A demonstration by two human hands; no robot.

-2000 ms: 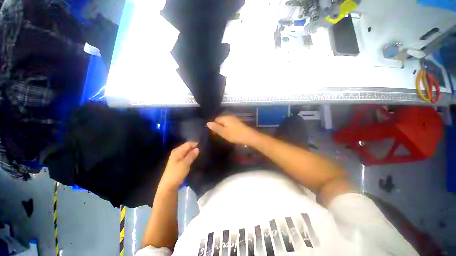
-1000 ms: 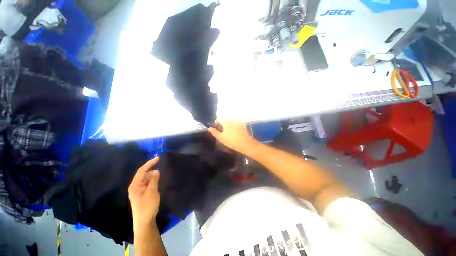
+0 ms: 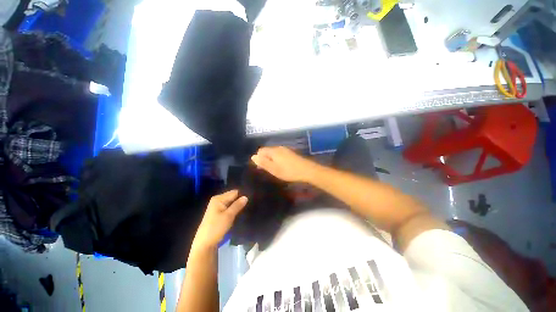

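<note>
A chain of black cut pieces (image 3: 210,73) lies on the white table (image 3: 305,91) and hangs over its front edge towards my hands. My right hand (image 3: 277,163) is closed on the black cloth just below the table edge. My left hand (image 3: 224,210) is lower and to the left, thumb and fingers together at the edge of a black piece over my lap. Dark cloth hides the exact grip. A thick black bundle (image 3: 134,207) hangs at the left over a blue bin (image 3: 105,131).
Orange and red scissors (image 3: 509,79) lie at the table's right end. A dark rectangle (image 3: 397,33) and a yellow part (image 3: 383,9) are near the machine. A red stool (image 3: 488,143) stands under the table at right. Plaid garments (image 3: 36,146) fill the far left.
My left hand has come back from the black bundle to the cloth near my right hand. The chain on the table has shifted towards me, with larger pieces now near the edge.
</note>
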